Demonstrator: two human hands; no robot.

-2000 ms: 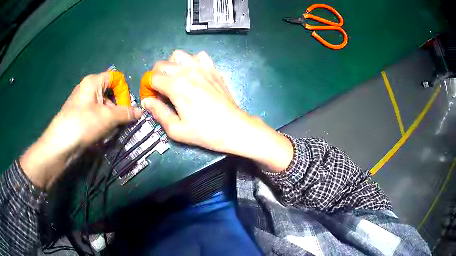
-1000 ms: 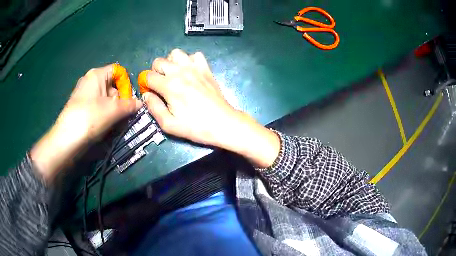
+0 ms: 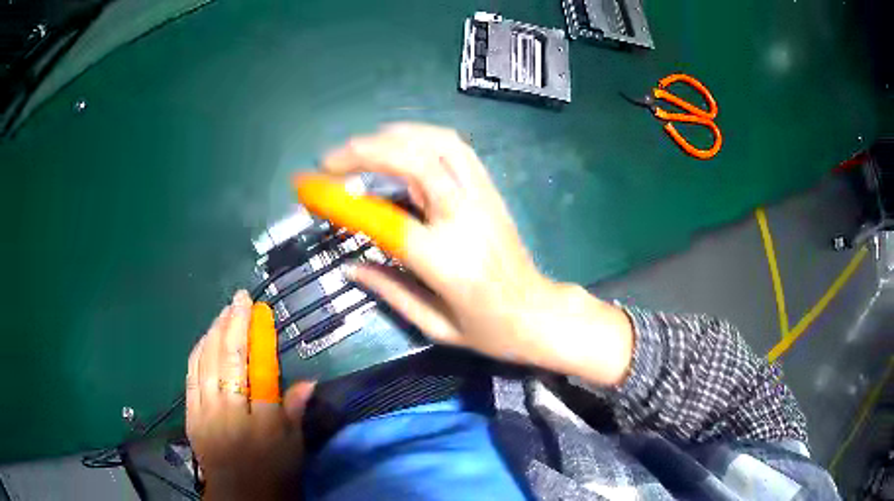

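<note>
The silver-grey slotted fixture lies tilted on the green bench in front of me, its upper right part hidden by my right hand. Several black cables lie across it in roughly parallel lines and run down-left to my left hand. My left hand, with an orange finger cot, is closed over the cables beside the fixture's lower left; its grip is partly hidden. My right hand is over the fixture's upper right, slightly blurred, with thumb and orange-cotted index finger apart and nothing visible between them.
A closed grey fixture lies at the back, with another cut off by the top edge. Orange-handled scissors lie at the right. Dark strands run along the bench's front edge. Grey floor with yellow lines is at the right.
My left hand has moved down from the fixture's upper end to the cables at its lower left. My right hand has opened and lifted off. The view has shifted, showing a second spare fixture.
</note>
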